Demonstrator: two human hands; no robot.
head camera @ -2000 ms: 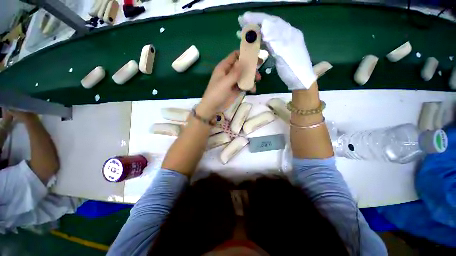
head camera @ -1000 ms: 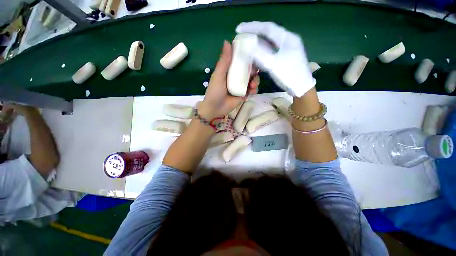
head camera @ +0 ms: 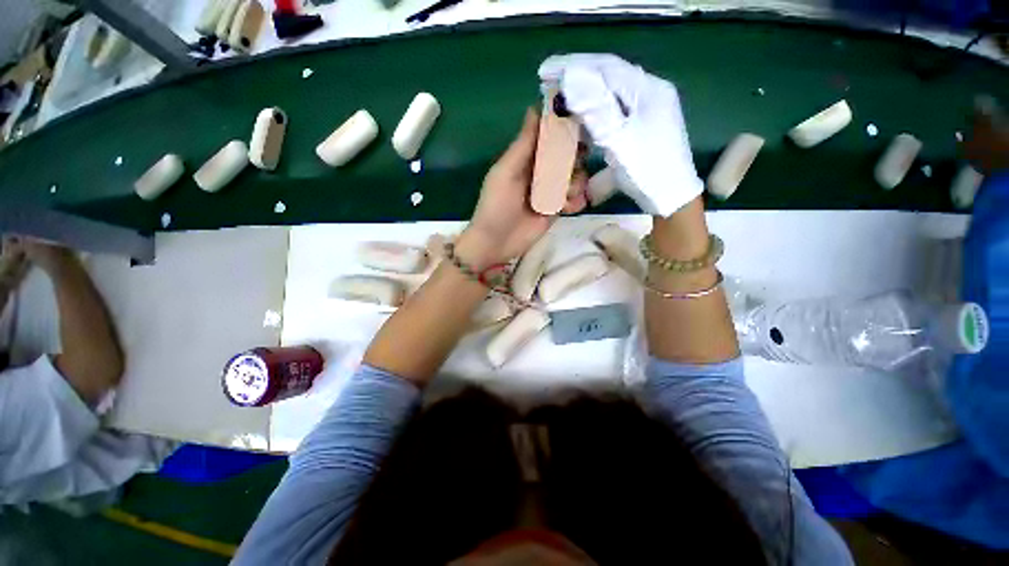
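A plastic housing point(head camera: 553, 168) is held upright over the near side of the green belt, its pinkish-tan flat face and dark round spot towards me. My bare left hand point(head camera: 518, 199) grips its lower part. My white-gloved right hand point(head camera: 636, 127) touches its upper end with fingers bent; the fingers partly cover the dark spot. Below, a pile of cream housings point(head camera: 573, 276) lies on the white bench, partly hidden by my left wrist. A grey-green block point(head camera: 590, 323) lies at the pile's right.
The green conveyor belt point(head camera: 465, 66) carries spaced housings and white bits. A dark red can point(head camera: 273, 375) lies at left. A clear bottle point(head camera: 863, 328) lies at right. A person's arm point(head camera: 80, 315) shows at left; blue clothing point(head camera: 985, 321) shows at right.
The held housing has turned from its cream back, seen a second ago, to its flat face again. Belt housings have moved left. Another belt housing shows left of my hands.
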